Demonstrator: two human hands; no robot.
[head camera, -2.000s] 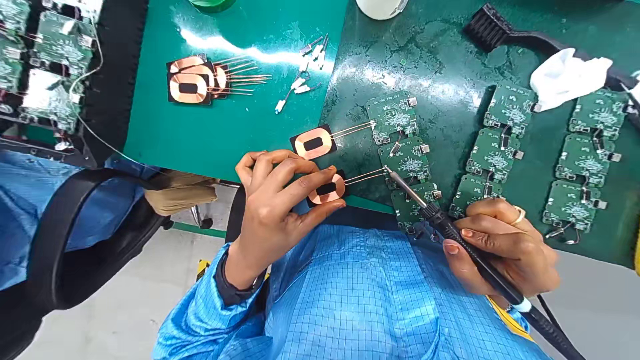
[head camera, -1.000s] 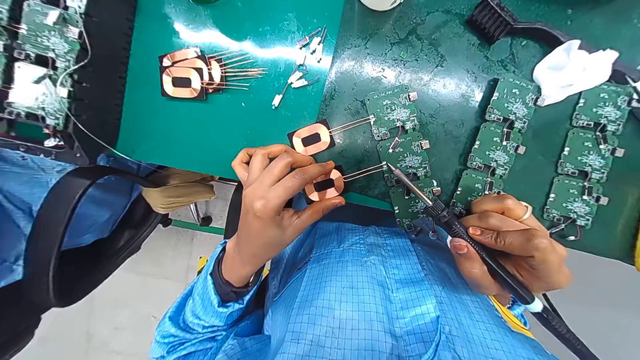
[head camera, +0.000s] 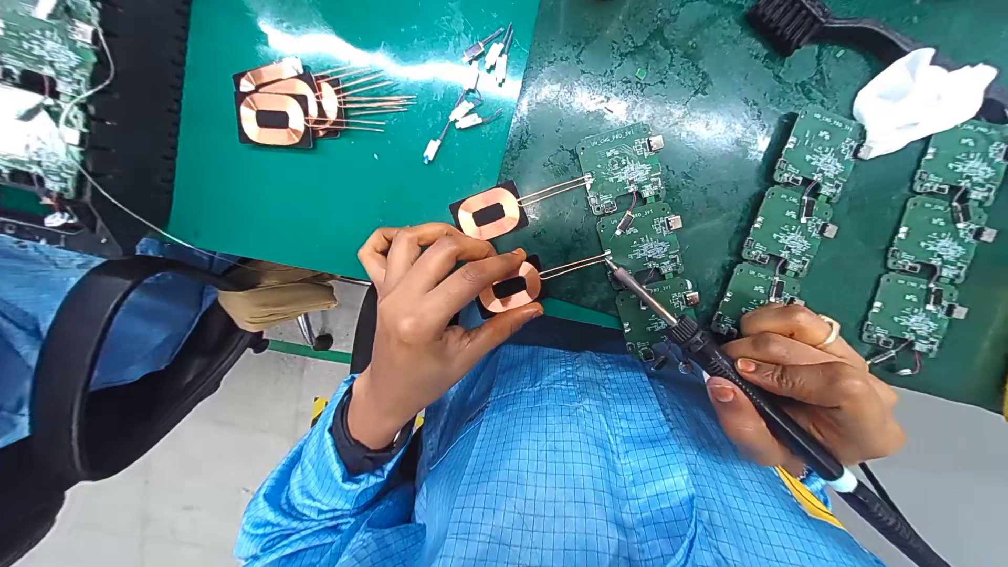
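Between thumb and fingers, my left hand (head camera: 433, 315) holds a flat copper coil on a black backing (head camera: 512, 290). The coil's two wire leads reach the left edge of a green circuit board (head camera: 647, 246). A soldering iron (head camera: 685, 335) is in my right hand (head camera: 811, 386), its tip at those wire ends. Just above lies another copper coil (head camera: 490, 214), its leads meeting the left edge of the upper circuit board (head camera: 622, 165). A third circuit board (head camera: 642, 315) sits below, partly behind the iron.
Stacked copper coils (head camera: 272, 118) and several small wired parts (head camera: 468, 120) lie on the green mat (head camera: 331, 205). To the right are two columns of circuit boards (head camera: 823, 150), a white cloth (head camera: 917, 98) and a black brush (head camera: 795, 24). A black chair (head camera: 63, 346) stands at the left.
The view has shifted slightly. Both hands keep nearly the same pose, with the coil held and the iron tip at its wire ends.
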